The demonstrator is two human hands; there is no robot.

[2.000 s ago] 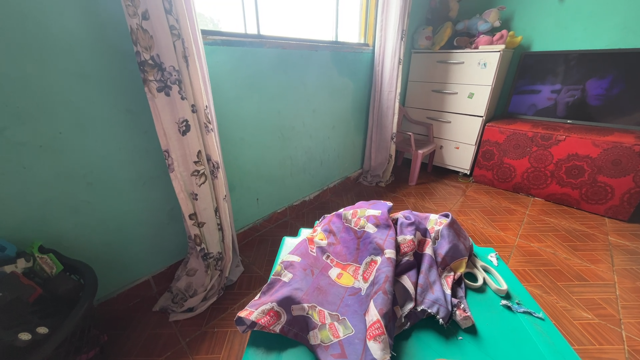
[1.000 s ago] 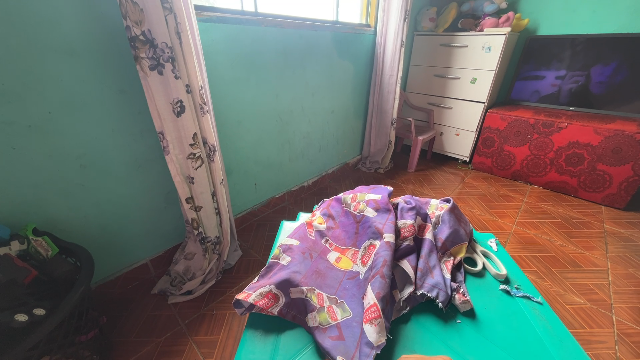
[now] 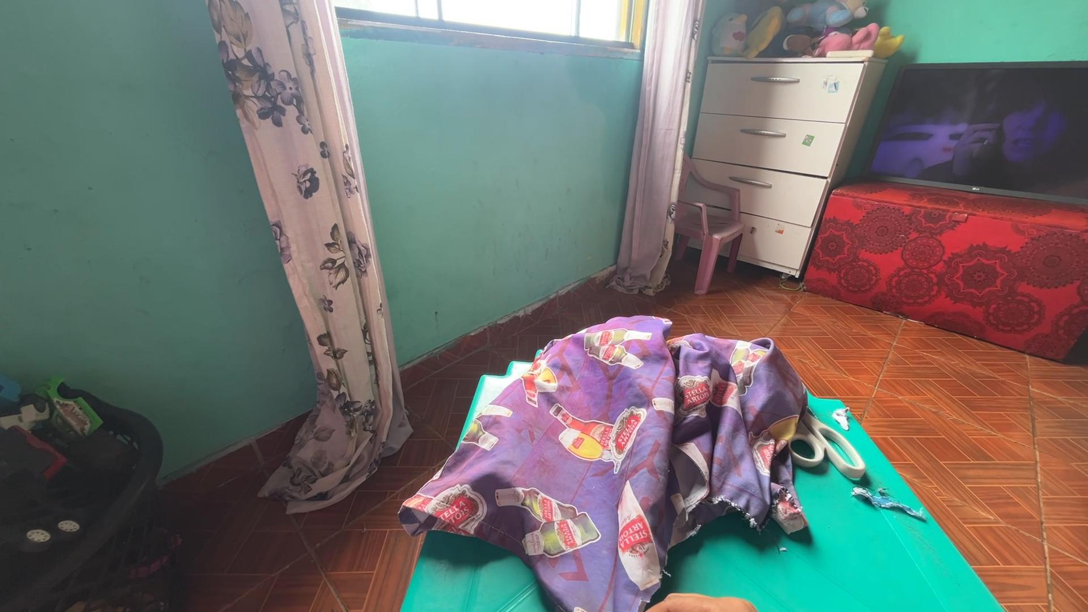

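A purple cloth printed with bottles [image 3: 595, 425] lies crumpled over a green plastic table [image 3: 850, 527], its lower right edge frayed. Only a sliver of a hand, seemingly my right hand [image 3: 701, 603], shows at the bottom edge, close to the cloth's lower tip; its fingers and any grip are hidden. My left hand is out of view. Beside the cloth's right side are the pale handles of scissors [image 3: 829, 446], with the blades hidden. Small fabric scraps [image 3: 888, 501] lie to the right of them.
At the left stands a dark basket [image 3: 140, 442] of toys. Floral curtains [image 3: 323, 255] hang by the window. Farther back are a small pink plastic chair [image 3: 714, 225], a white chest of drawers [image 3: 773, 127], and a red patterned box [image 3: 952, 263] bearing a television [image 3: 977, 136].
The sliver of hand at the bottom edge, absent two seconds ago, has come into view. The cloth and scissors lie much as before.
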